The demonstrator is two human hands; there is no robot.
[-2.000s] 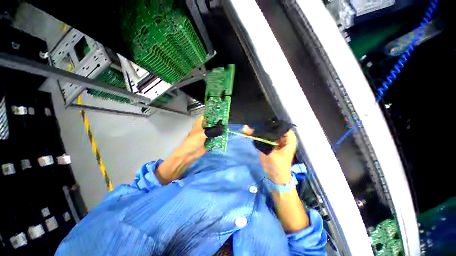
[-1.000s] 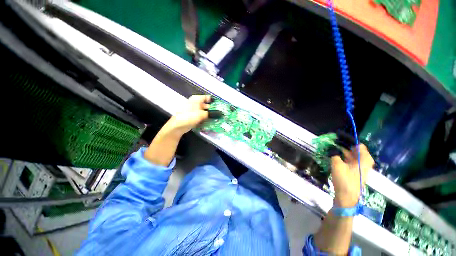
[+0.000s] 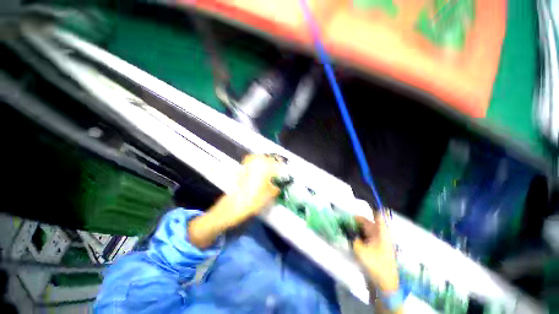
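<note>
A green circuit board (image 3: 315, 214), blurred, lies at the conveyor (image 3: 184, 147) between its two white rails. My left hand (image 3: 257, 181) holds its left end, with dark finger cots at the fingertips. My right hand (image 3: 374, 245) is at its right end, fingers on the board. The light-blue wrist strap (image 3: 393, 299) is on my right wrist. Motion blur hides whether this is one board or two touching.
More green boards (image 3: 450, 297) lie in the channel at lower right. An orange-red mat (image 3: 380, 58) with blurred green boards (image 3: 450, 21) is at the top. A blue cord (image 3: 346, 116) stretches down to my right wrist. A rack of stacked green panels (image 3: 122, 202) stands at left.
My right hand has moved left, closer to my left hand, and now touches the board's right end. My left hand has shifted slightly down and right in view. The cord is stretched straighter.
</note>
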